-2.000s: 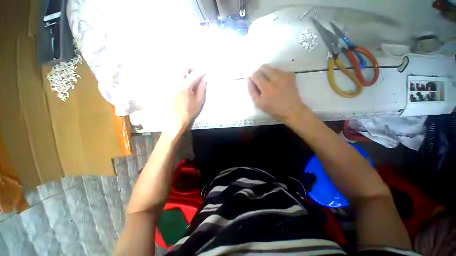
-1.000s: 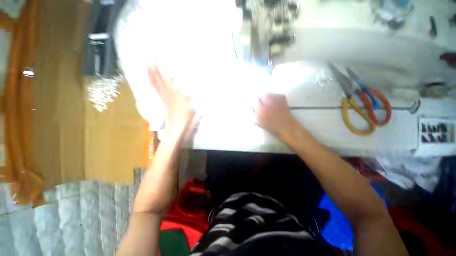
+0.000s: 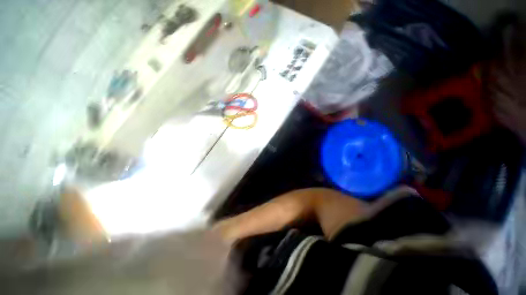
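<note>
White fabric (image 3: 156,201) lies glaring on the machine bed at lower left; its edges are lost in the light. My right forearm (image 3: 271,216) reaches in from the lower middle, and its hand is hidden behind a large blurred pinkish-grey shape (image 3: 144,262) close to the camera. That shape may be my left arm, but I cannot tell. A skin-toned blurred patch (image 3: 83,216) left of the fabric may be part of my left hand; its fingers cannot be made out. Scissors with red-orange handles (image 3: 241,102) and a yellow-handled pair (image 3: 241,120) lie on the table.
The pale sewing machine head (image 3: 75,86) fills the upper left. A parts tray (image 3: 298,60) with dark bits sits near the table's far end. Whitish fabric (image 3: 349,72) lies below that end. A round blue stool (image 3: 362,157) and a red container (image 3: 453,115) are beside the table.
The view has swung right and rotated, so the table now runs diagonally. The cardboard and grey tray have left view. The blue stool shows fully. Both hands are no longer clearly visible.
</note>
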